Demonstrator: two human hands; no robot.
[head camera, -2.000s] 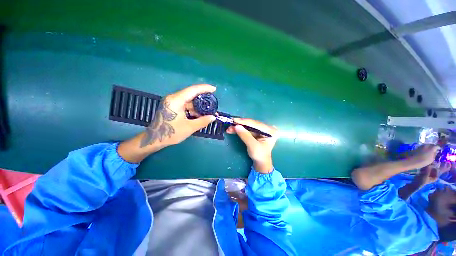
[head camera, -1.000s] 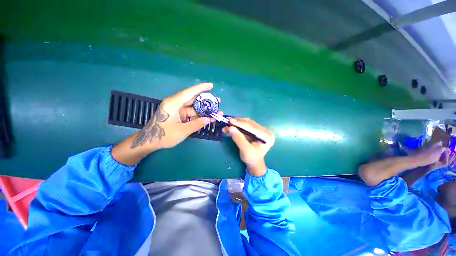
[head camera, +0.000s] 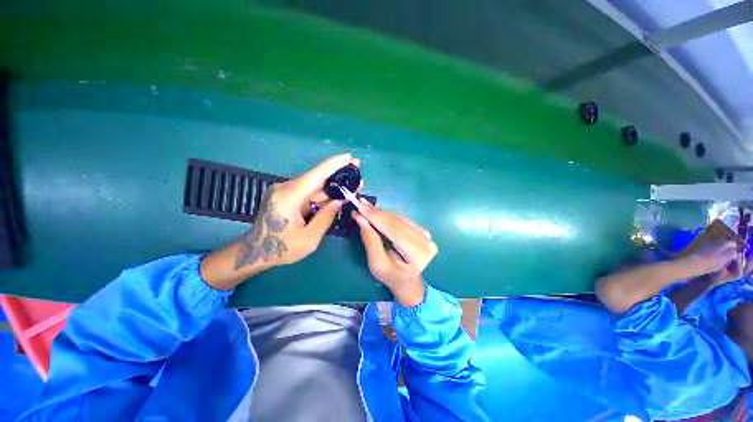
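A small round black housing (head camera: 343, 181) is held between the thumb and fingers of my left hand (head camera: 293, 210), above the green bench. My right hand (head camera: 398, 246) holds tweezers (head camera: 352, 198) like a pen. Their silver tips are at the housing's face; whether they hold a small part cannot be told. A long black slotted tray (head camera: 223, 189) lies flat on the bench under my hands. Its middle is hidden by my left hand, and its right end is partly covered by both hands.
Several round black units (head camera: 588, 113) stand in a row on the far right side. Long black slabs (head camera: 10, 169) lie at the far left edge. A red-pink bin (head camera: 37, 325) is below the bench at left. Another person's arm (head camera: 652, 278) rests at the right.
My left hand has tilted the housing, and its face looks darker. My right hand has moved left and slightly down, with the tweezers steeper and their tips over the housing's face.
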